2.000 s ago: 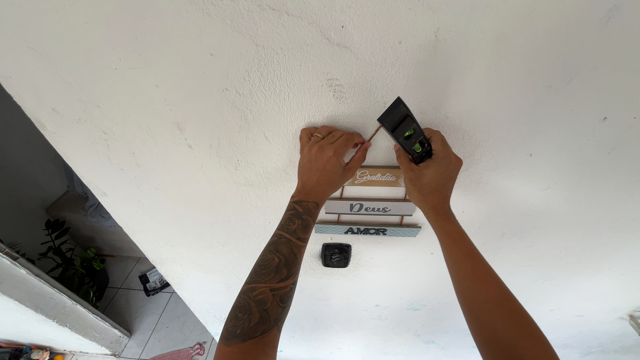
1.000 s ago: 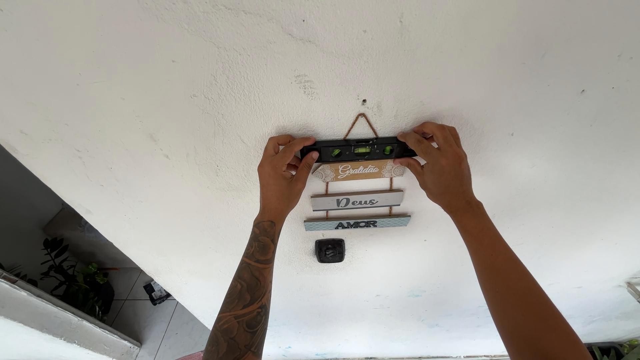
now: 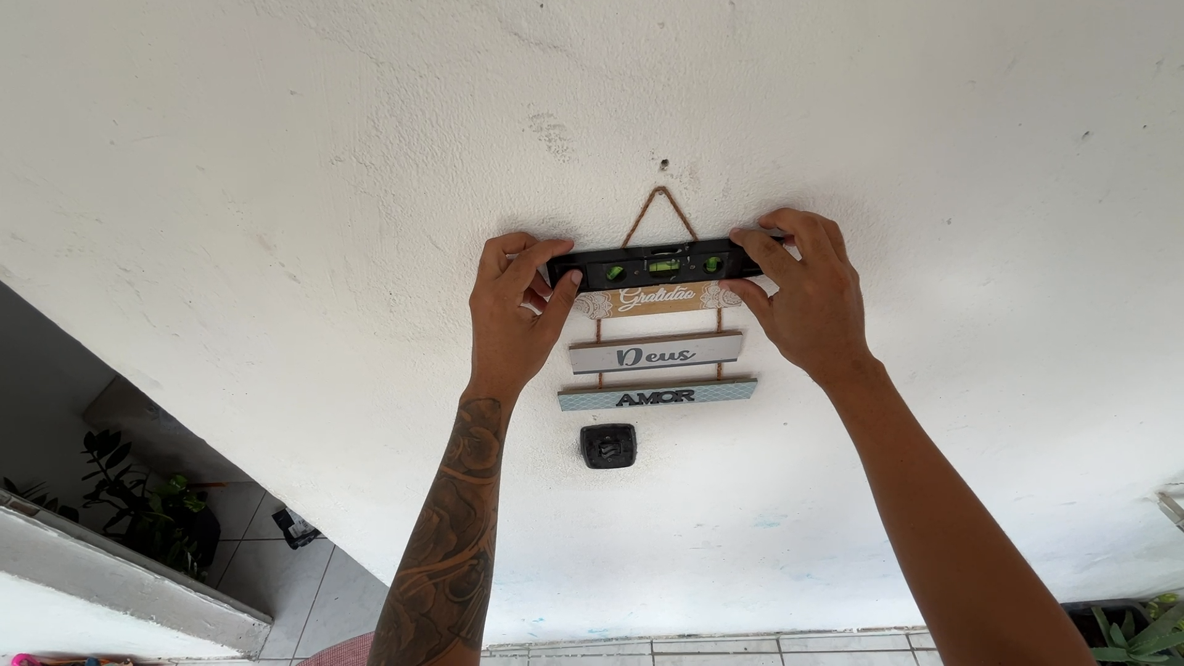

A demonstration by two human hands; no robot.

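Observation:
A three-plank wooden hanging sign [image 3: 656,356] with lettering hangs on the white wall by a twine loop [image 3: 660,191]. Along its top plank lies a black spirit level [image 3: 662,265] with green vials, partly covering that plank. My left hand [image 3: 518,310] pinches the level's left end between thumb and fingers. At the right end, my right hand [image 3: 807,291] grips it the same way, its thumb near the top plank's corner. Cords join the planks one below another. A small dark hole [image 3: 663,165] shows in the wall above the loop.
A black square wall fitting [image 3: 608,446] sits just under the sign. Leafy plants [image 3: 148,504] stand beyond the wall's edge at lower left, near a low ledge [image 3: 120,569]. Another plant [image 3: 1142,638] is at the bottom right corner.
Two seconds ago my left hand was at the twine and my right hand held the level tilted. The level now lies along the top plank with both hands on it, much as one second ago.

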